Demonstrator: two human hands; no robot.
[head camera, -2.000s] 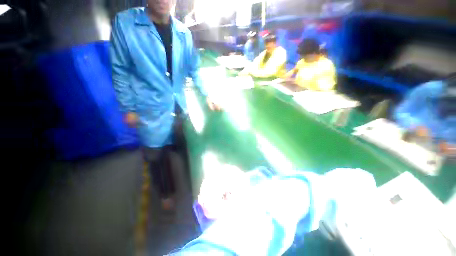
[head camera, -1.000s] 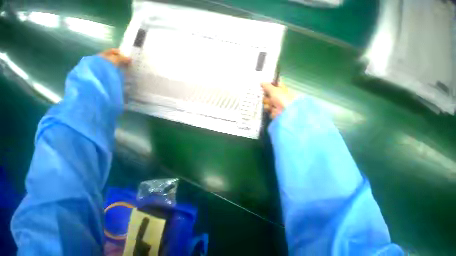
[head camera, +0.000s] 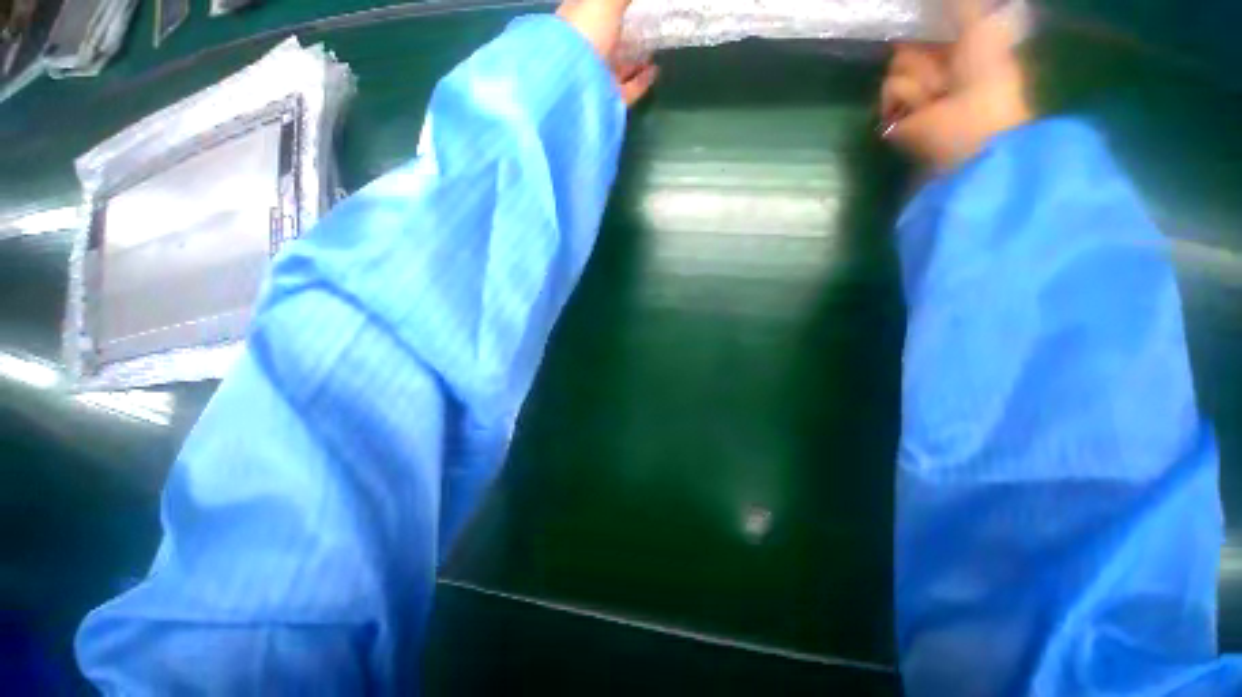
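My left hand (head camera: 613, 41) and my right hand (head camera: 960, 89) are at the top edge, partly cut off, one at each end of a crinkled bubble wrap sleeve (head camera: 783, 19). Only the near edge of the wrap shows; what lies in or on it is out of the picture. Both hands are closed on its ends. A thin dark tip shows at the fingers of my right hand; I cannot tell what it is.
A silver laptop cover (head camera: 191, 245) lies on wrap at the left, left of my left sleeve. More wrapped panels (head camera: 89, 34) sit at the far upper left. The glossy green bench (head camera: 681, 409) has a small pale speck.
The view has shifted. My hands held a cover by its two sides near the upper middle; now they are at the top edge on a wrap. The blue bin has left the picture.
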